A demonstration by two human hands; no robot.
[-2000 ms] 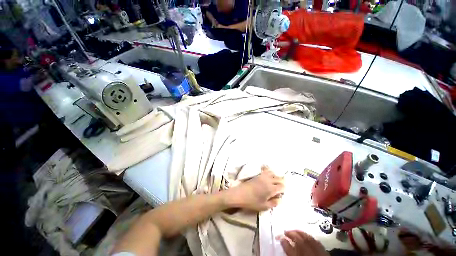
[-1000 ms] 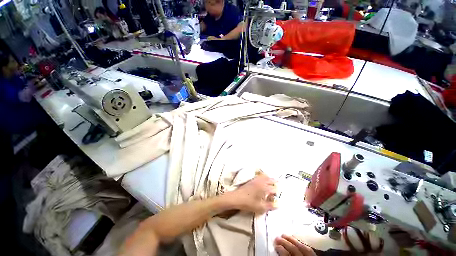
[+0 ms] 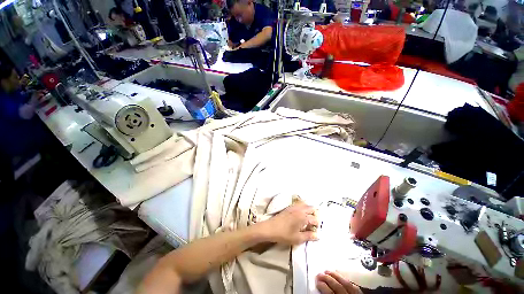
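The cream garment [image 3: 215, 184] lies in long folds over the table, left of the sewing machine head [image 3: 372, 208] with its red-and-white casing. A whiter strip [image 3: 299, 267], perhaps the waistband, runs from the lamp glare to the bottom edge. My left hand [image 3: 291, 224] is bare, its fingers curled on the garment's edge left of the needle area. My right hand [image 3: 336, 283] is cut off by the bottom edge; its fingertips rest beside the strip, and its grip cannot be made out. Glare and the casing hide the needle and presser foot.
A second sewing machine [image 3: 133, 120] stands at the left, with dark scissors [image 3: 105, 156] beside it. Cream pieces [image 3: 63, 247] are heaped below left. A trough [image 3: 373, 112] holds cloth behind the table. Red-orange cloth [image 3: 365, 49] and a seated person [image 3: 251, 26] are beyond.
The view has shifted slightly, showing more of the person beyond. My left hand stays on the garment near the glare. My right hand shows less above the bottom edge than two seconds ago.
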